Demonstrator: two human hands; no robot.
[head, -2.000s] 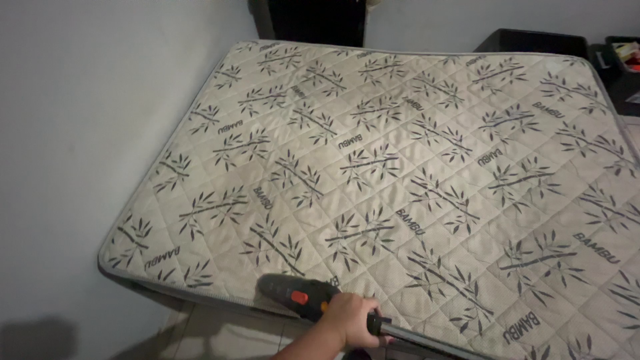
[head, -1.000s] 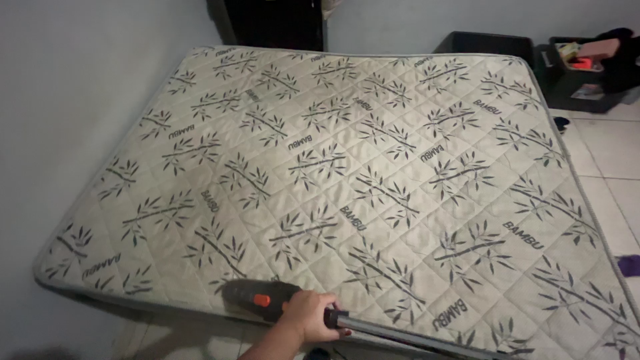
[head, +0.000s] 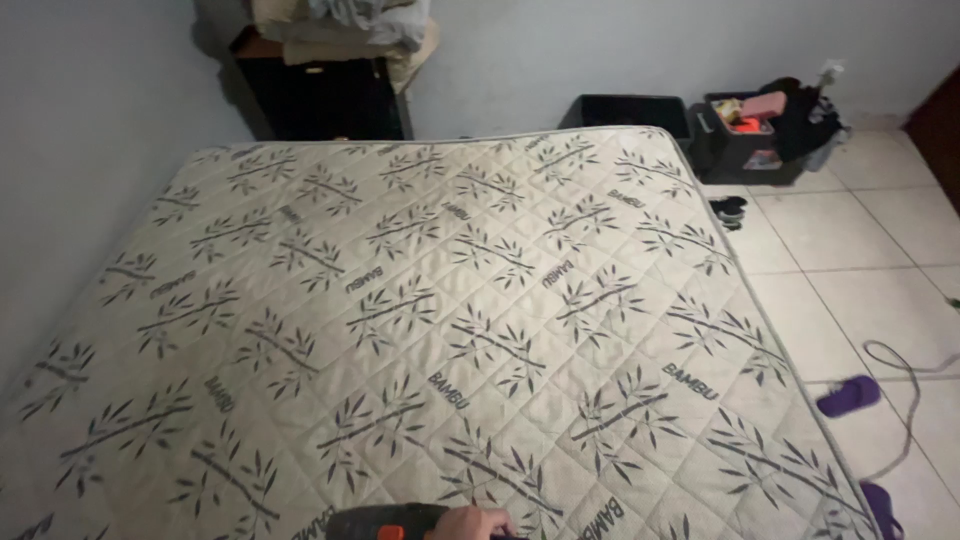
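A bare quilted mattress [head: 405,300] with a dark bamboo print fills most of the view. At the bottom edge, one hand [head: 476,523], apparently my right hand, is closed on the handle of a dark handheld vacuum cleaner [head: 360,523] with an orange button. The cleaner's body lies over the near part of the mattress; its lower side is cut off by the frame. My left hand is out of view.
A black cabinet [head: 322,97] with folded cloths [head: 352,34] on top stands behind the mattress. Dark bins [head: 705,146] are at the back right. Purple flip-flops [head: 849,396] and a cord [head: 911,405] lie on the tiled floor [head: 847,232].
The view has risen and shifted right, showing the cabinet top and more floor. My hand and the vacuum cleaner now sit lower in view, partly cut off; the hand keeps its hold.
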